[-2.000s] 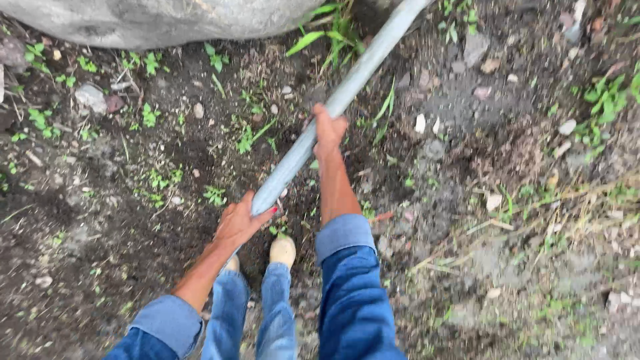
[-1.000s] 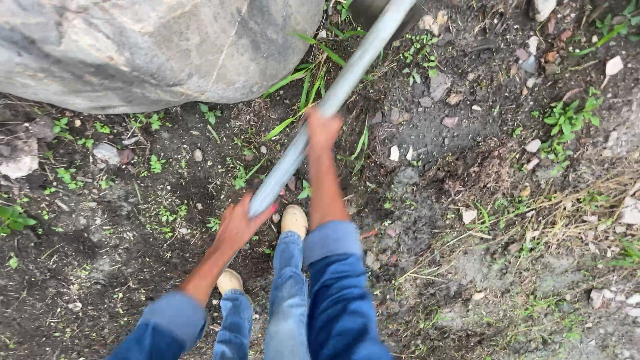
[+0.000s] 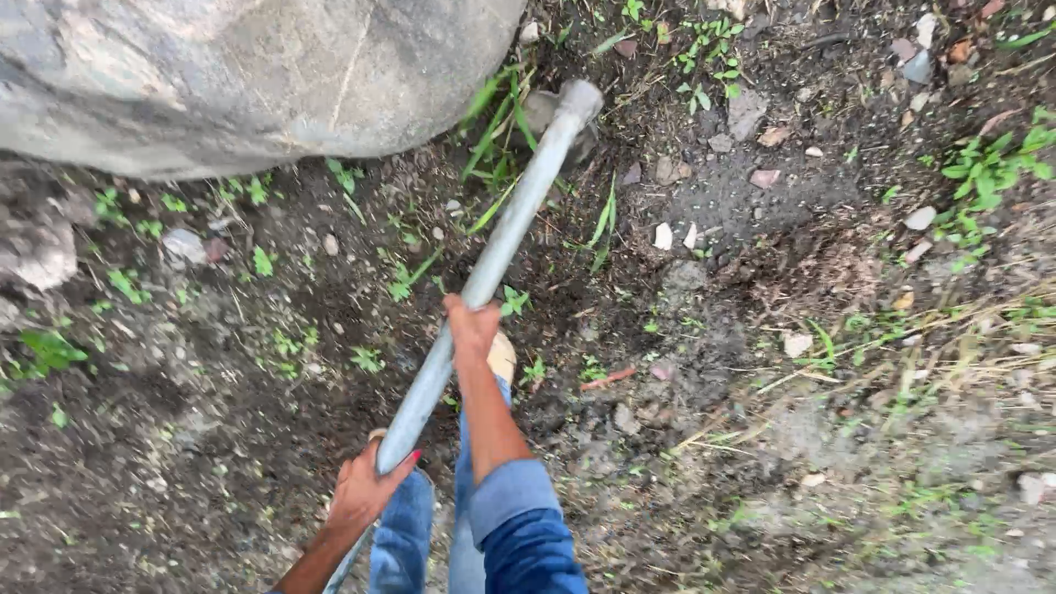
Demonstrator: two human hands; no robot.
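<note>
A long grey handle [image 3: 520, 206], round and apparently metal, runs diagonally from the lower left up to the right. At its upper end sits a short, thicker socket [image 3: 581, 99], with a dull rounded part partly hidden beneath it near the grass. My right hand [image 3: 473, 330] is closed around the middle of the handle. Lower down, my left hand [image 3: 360, 487] grips it near my legs, and a thinner stretch of it shows below that wrist. Both arms have rolled denim cuffs.
A large grey boulder [image 3: 247, 74] fills the upper left. Grass blades [image 3: 495, 140] grow beside it. Small stones, weeds and dry stalks dot the dark soil. My light-coloured shoe [image 3: 502, 359] stands just behind the right hand.
Both hands have come back toward my body with the handle still held. Its upper end, out of the frame before, now shows beside the boulder.
</note>
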